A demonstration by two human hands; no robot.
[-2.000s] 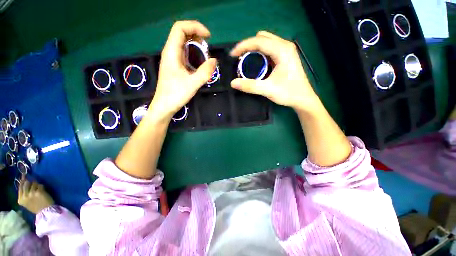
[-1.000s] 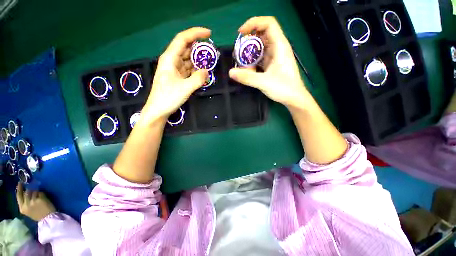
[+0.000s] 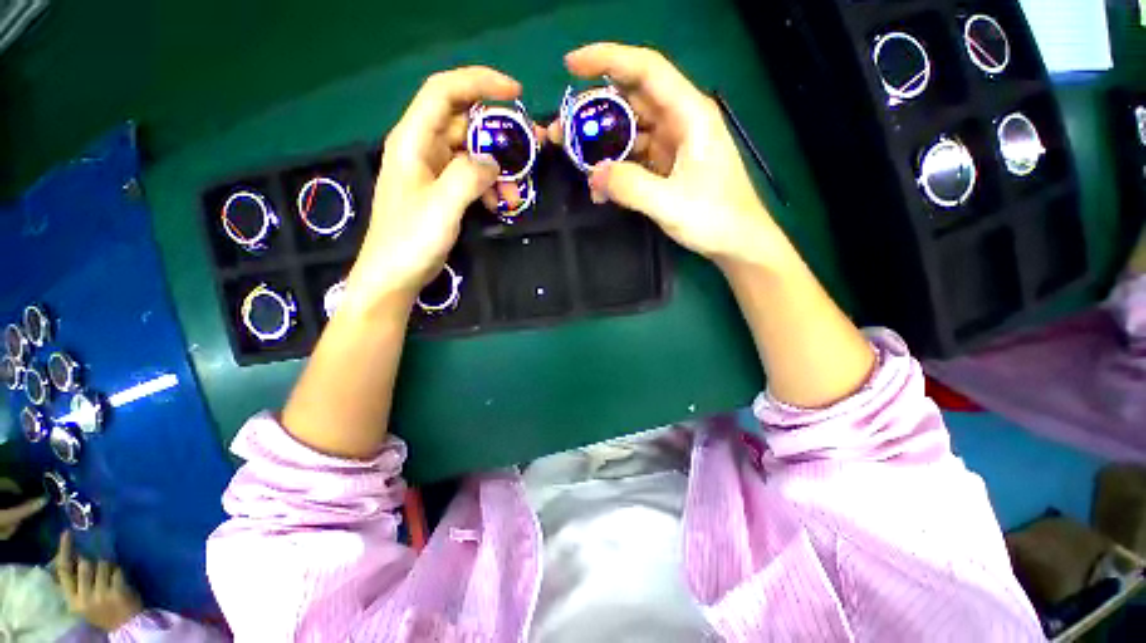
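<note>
My left hand (image 3: 434, 170) holds a round watch head (image 3: 503, 142) above the foam tray, its thumb at the lower edge of the face. My right hand (image 3: 679, 157) holds a second watch head (image 3: 598, 129) beside it, thumb at the rim. Both faces are dark with a bright blue-white spot and small text; the two watches are close together. The black foam tray (image 3: 582, 315) lies below, with watch heads in several pockets. One watch head (image 3: 512, 199) sits just under my left hand, partly hidden. My left forearm and hand cover some middle pockets.
Stacked black trays (image 3: 867, 163) with several watches stand at right, by white paper (image 3: 1066, 35). A slim black stick (image 3: 752, 148) lies between the trays. Loose watch heads (image 3: 63, 371) lie on the blue mat (image 3: 132, 289) at left, near another person's hand (image 3: 98, 593).
Both held watch faces went from dark to purple patterned, then to dark with a blue-white spot. My right hand has moved left, closer to my left hand. The other person's hand has moved down.
</note>
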